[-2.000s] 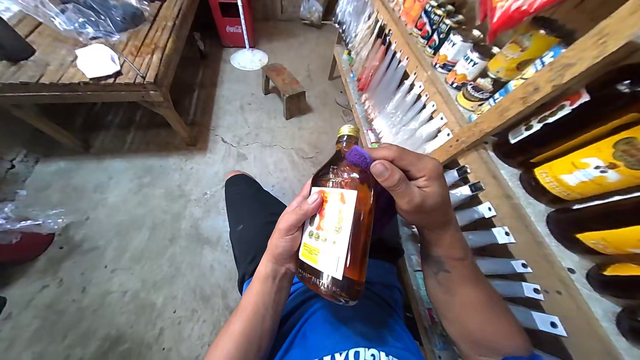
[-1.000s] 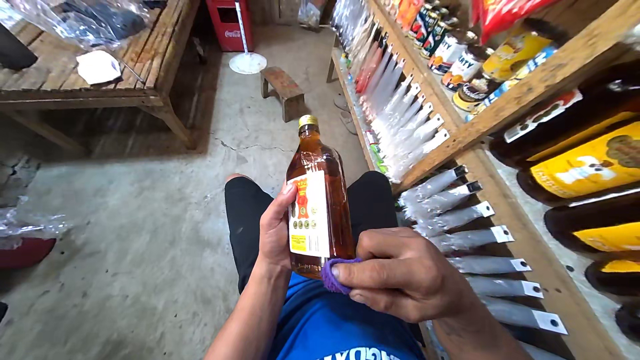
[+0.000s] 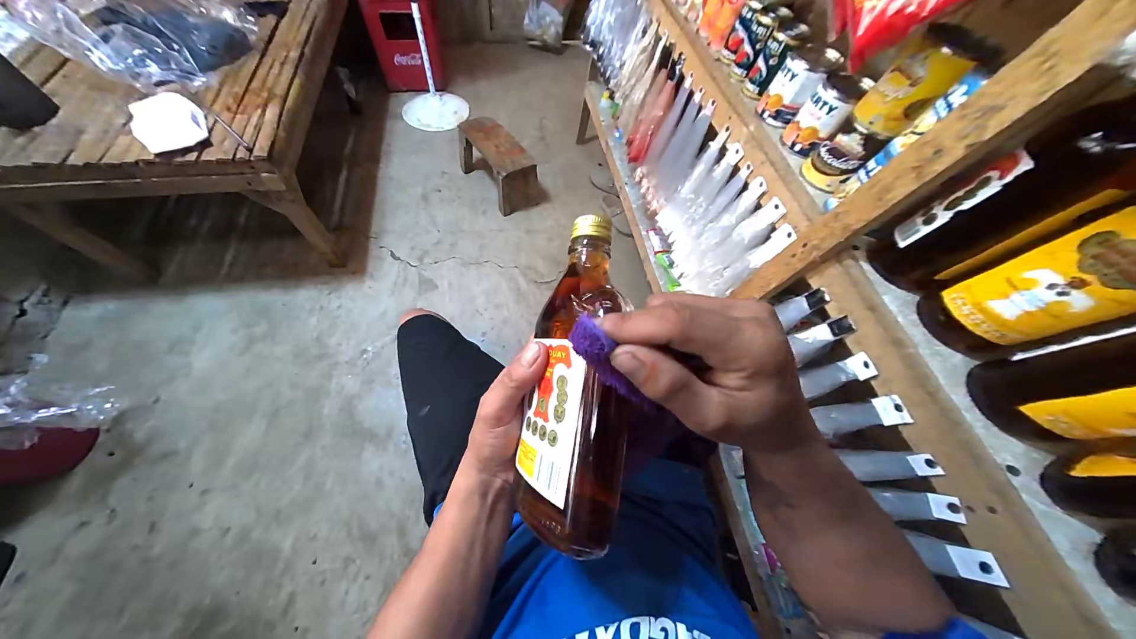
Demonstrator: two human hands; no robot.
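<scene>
A glass liquor bottle (image 3: pixel 599 444) with amber contents, a gold cap and a white, red and yellow label is tilted above my lap. My left hand (image 3: pixel 501 413) holds it from the left side, thumb on the label's edge. Between the thumb and fingers of my right hand (image 3: pixel 710 364) is a bunched purple cloth (image 3: pixel 593 342), which lies against the bottle's shoulder, just right of the label. Part of the cloth is hidden behind the fingers.
On the right, wooden shelving (image 3: pixel 923 151) holds cans (image 3: pixel 816 111), large brown bottles (image 3: pixel 1047 284) and hanging plastic packs (image 3: pixel 865 417). A small wooden stool (image 3: pixel 499 155) stands ahead on concrete. A slatted wooden table (image 3: pixel 240 133) bears plastic wrap at the upper left.
Two seconds ago the cloth was near the bottle's neck. One second ago my right hand held it near the base; it has since moved up to the shoulder. My left hand keeps its hold.
</scene>
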